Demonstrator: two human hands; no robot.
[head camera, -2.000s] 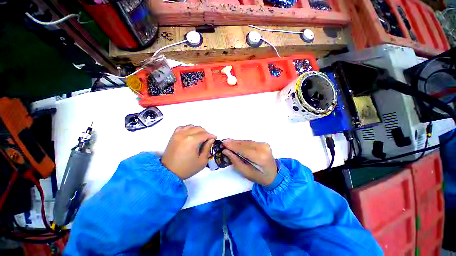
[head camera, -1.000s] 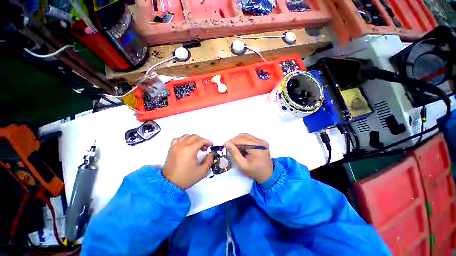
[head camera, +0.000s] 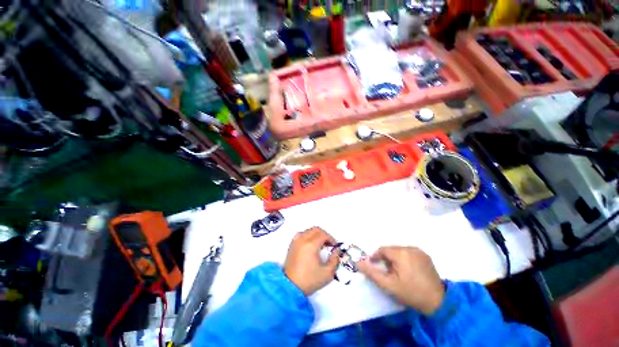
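Note:
A small dark and silvery device (head camera: 349, 259) with a round part is in front of me over the white sheet, slightly blurred. My left hand (head camera: 312, 260) grips its left side between the fingertips. My right hand (head camera: 407, 276) has its fingertips at the device's right edge; whether they grip it, or a thin tool, is too blurred to tell. A silver and black housing (head camera: 267, 224) with openings lies alone on the sheet, left of and beyond my hands.
A grey screwdriver (head camera: 199, 295) and orange multimeter (head camera: 146, 249) lie left. Beyond my hands are a narrow red-orange tray (head camera: 326, 182) with a white piece, a wooden rail (head camera: 332, 138) and larger red trays (head camera: 312, 95). A white pot (head camera: 444, 181) stands right, beside a blue-based stand (head camera: 485, 210).
The view has swung up and left, so the bench things sit lower and further right. The dark thin tool seen in my right hand earlier is no longer distinct. The device is still between my hands.

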